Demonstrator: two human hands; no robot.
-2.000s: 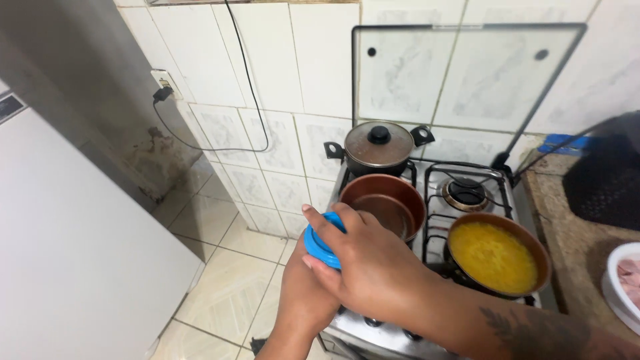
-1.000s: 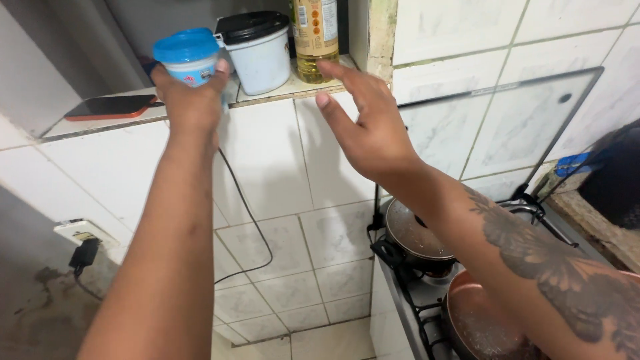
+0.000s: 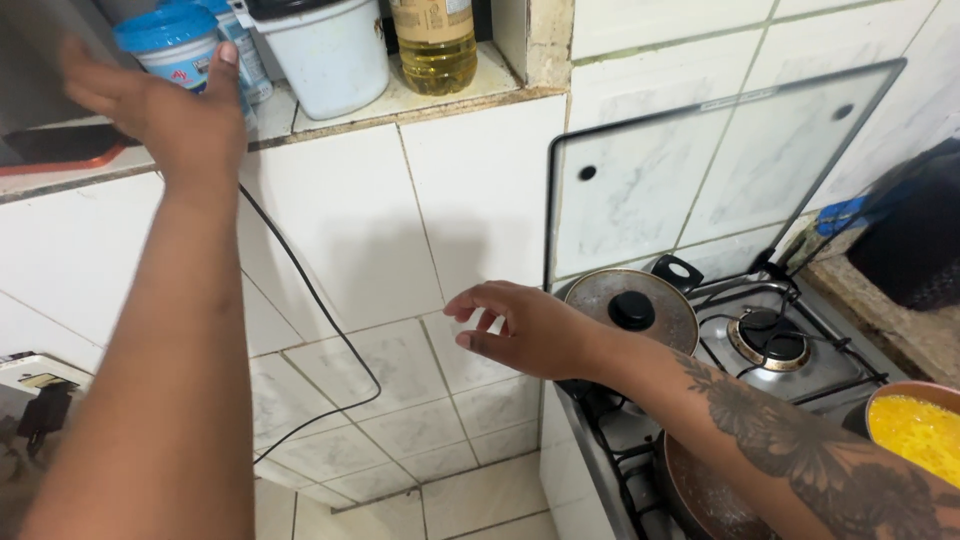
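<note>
My left hand (image 3: 161, 112) is raised at the tiled ledge, fingers spread, in front of a plastic tub with a blue lid (image 3: 166, 28); whether it touches the tub is hard to tell. Behind that tub stands another blue-and-white container, and to its right are a white bucket with a black lid (image 3: 326, 64) and a plastic bottle of yellow oil (image 3: 437, 52). My right hand (image 3: 517, 330) hangs in the air left of the lidded pot (image 3: 634, 307), fingers loosely curled and apart, holding nothing. My right forearm partly covers a brown pan (image 3: 705, 487) on the stove.
A pan of yellow food (image 3: 915, 427) sits at the stove's right. The raised glass stove cover (image 3: 720, 165) leans by the wall. A black cable (image 3: 315, 292) hangs below the ledge, near a plug (image 3: 45, 416). A phone-like flat object (image 3: 60, 146) lies at the ledge's left.
The blue-lidded tub went from my hands over the stove to the ledge. My left hand has since opened from around it. My right hand has moved down, away from the bottle.
</note>
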